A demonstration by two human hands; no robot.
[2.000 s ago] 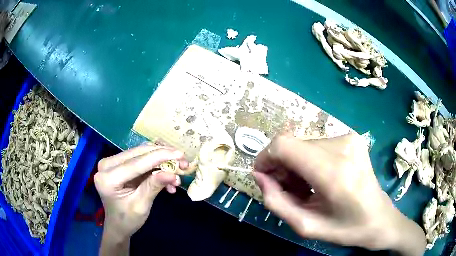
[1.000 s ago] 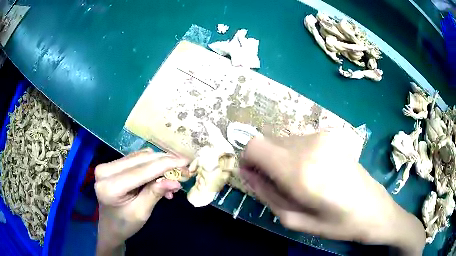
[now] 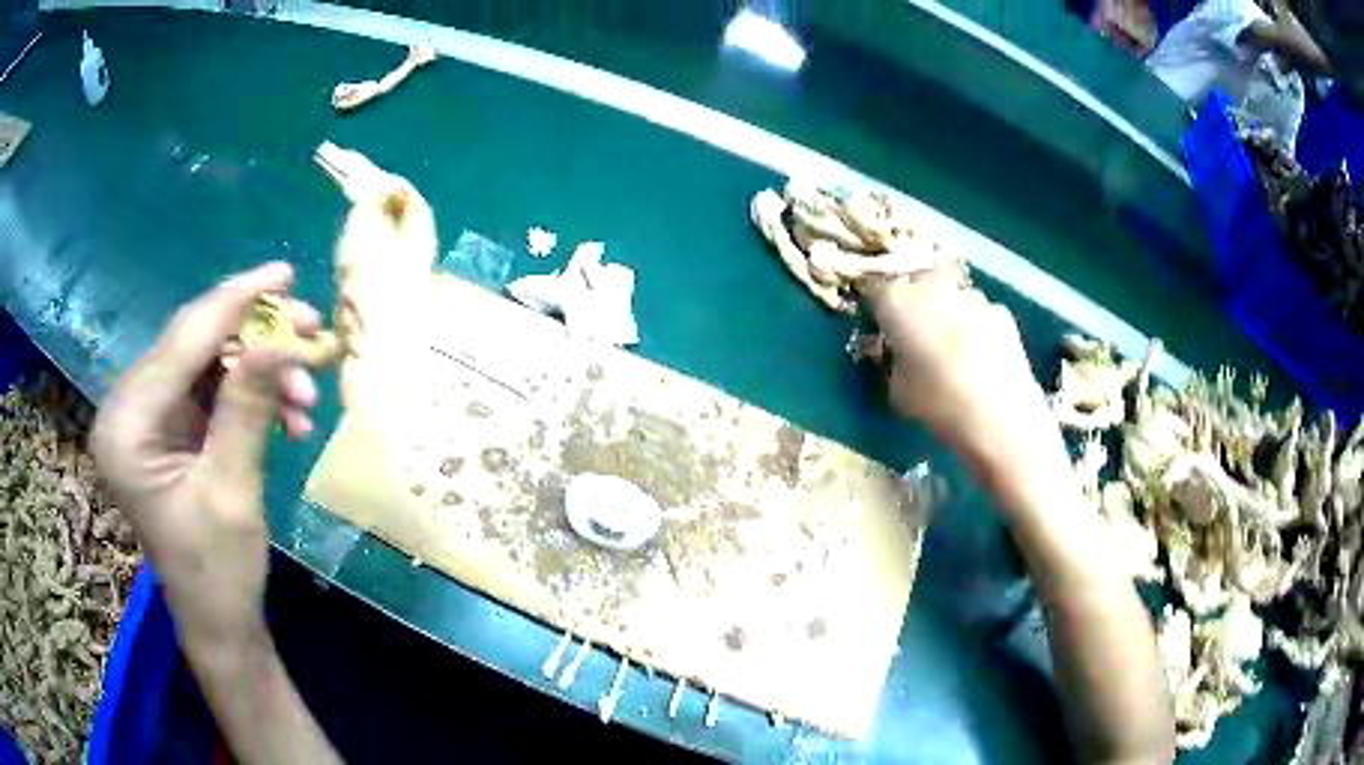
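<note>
My left hand (image 3: 225,389) is raised at the left and pinches a small yellowish moulded hand or foot (image 3: 269,326). A beige figure body (image 3: 385,247) extends from it, upright above the cardboard's left corner. My right hand (image 3: 942,351) reaches over the small pile of beige limbs (image 3: 845,236) near the white rail; its fingertips are hidden, so its hold cannot be told. The white oval dish (image 3: 612,511) sits on the stained cardboard mat (image 3: 494,478). No swab shows in my right hand.
Several swabs (image 3: 613,689) project from the mat's near edge. A crumpled white tissue (image 3: 591,296) lies above the mat. A lone limb (image 3: 385,79) and small bottle (image 3: 93,69) lie far left. A figure pile (image 3: 1197,478) is at right, a blue crate (image 3: 127,673) lower left, and a person (image 3: 1219,53) beyond.
My left hand has lifted the body up and left, off the mat's near edge. My right hand has moved from the dish to the limb pile. The view has shifted, showing more of the far side.
</note>
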